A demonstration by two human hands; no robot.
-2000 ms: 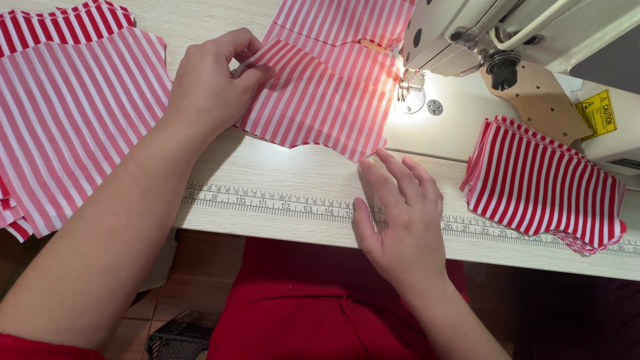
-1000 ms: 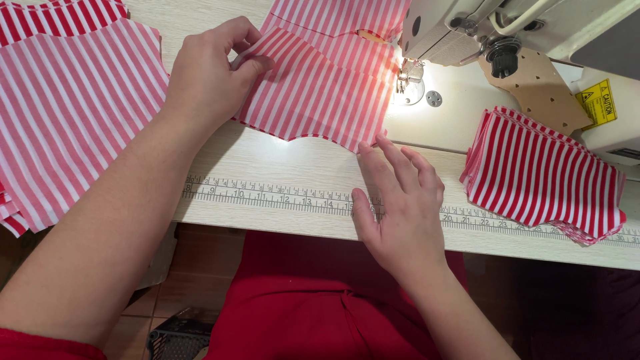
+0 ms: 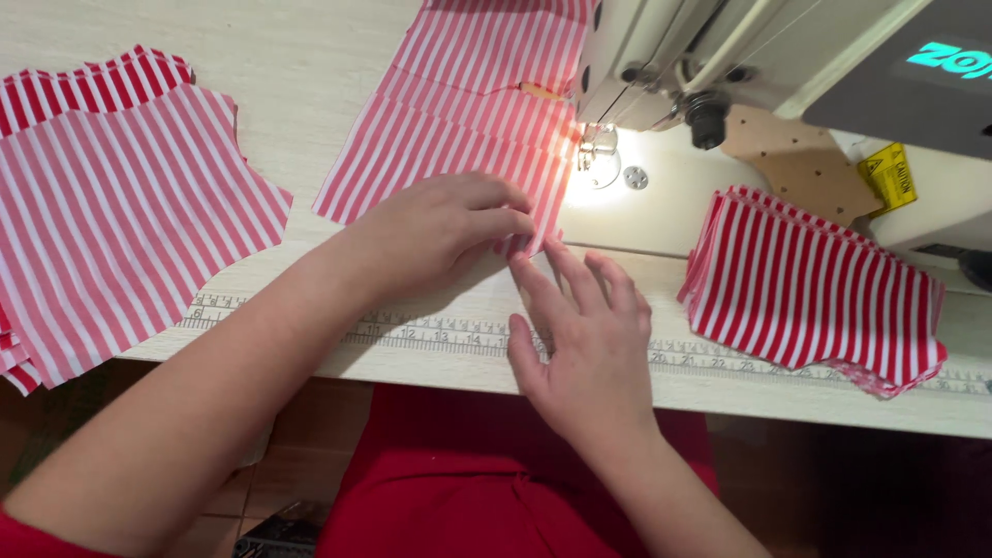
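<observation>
A red-and-white striped fabric piece (image 3: 457, 132) lies flat on the sewing table, its right edge beside the lit presser foot (image 3: 597, 146) of a sewing machine (image 3: 659, 54). My left hand (image 3: 442, 225) rests over its lower part, fingers curled at the lower right corner; whether they pinch the cloth cannot be told. Just below that corner, my right hand (image 3: 585, 333) lies with spread fingers, the fingertips touching the fabric's edge. A stack of striped cut pieces (image 3: 814, 287) sits to the right. Larger striped pieces (image 3: 132, 201) are piled at the left.
A measuring scale (image 3: 422, 335) runs along the front of the table (image 3: 457, 375). Behind the right stack lie a brown perforated piece (image 3: 798, 163) and a yellow caution label (image 3: 889, 178). The machine head overhangs the upper right.
My left hand has moved right, from the fabric's left part to its lower right corner, and let go of the left part. My right hand stays near that corner.
</observation>
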